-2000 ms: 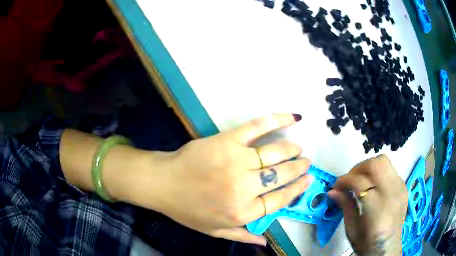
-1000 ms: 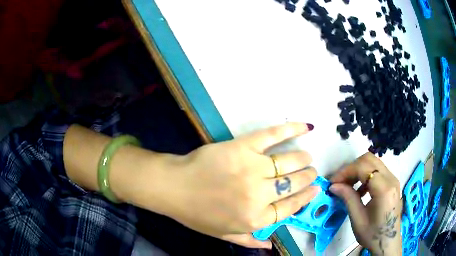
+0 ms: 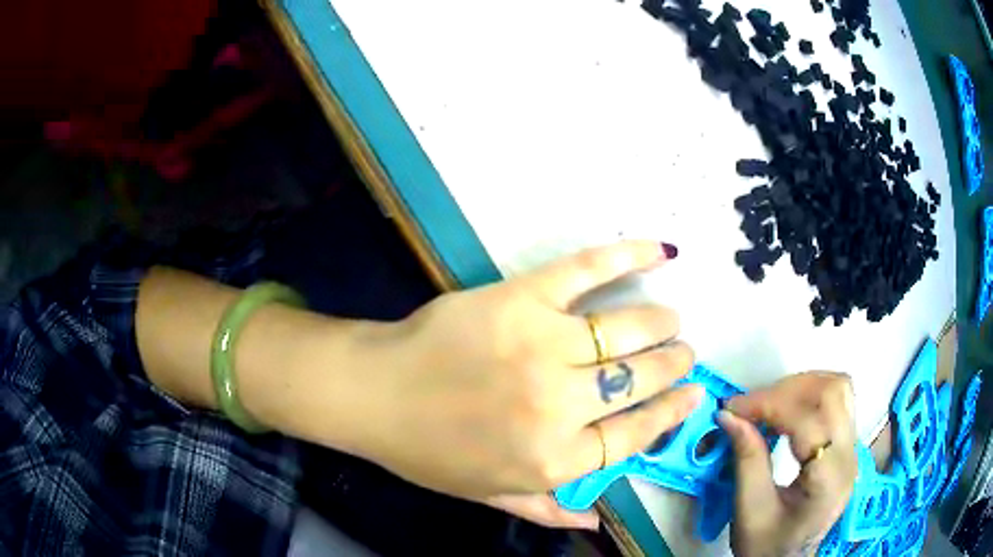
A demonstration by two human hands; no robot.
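Note:
My left hand (image 3: 555, 381), with rings and a green bangle, lies palm down over a bright blue plastic housing (image 3: 681, 457) and holds it at the bench's near edge. Its fingers cover part of the housing, and the thumb is low at its end. My right hand (image 3: 800, 446) is at the housing's far side, thumb and forefinger pinched at its upper part on a tiny dark piece (image 3: 724, 404), largely hidden by the fingertips. A loose heap of small black rubber pads (image 3: 838, 207) lies on the white top beyond both hands.
The white bench top (image 3: 523, 141) has a green edge strip (image 3: 408, 158) with a brown border. More blue housings (image 3: 915, 419) are piled at the lower right. Spaced blue housings (image 3: 965, 120) lie on the dark conveyor (image 3: 939, 33) along the right rim.
My right hand was raised over the housing, then brought thumb and forefinger down to it, where they stay pinched. My left hand keeps its hold. The housings on the conveyor have shifted.

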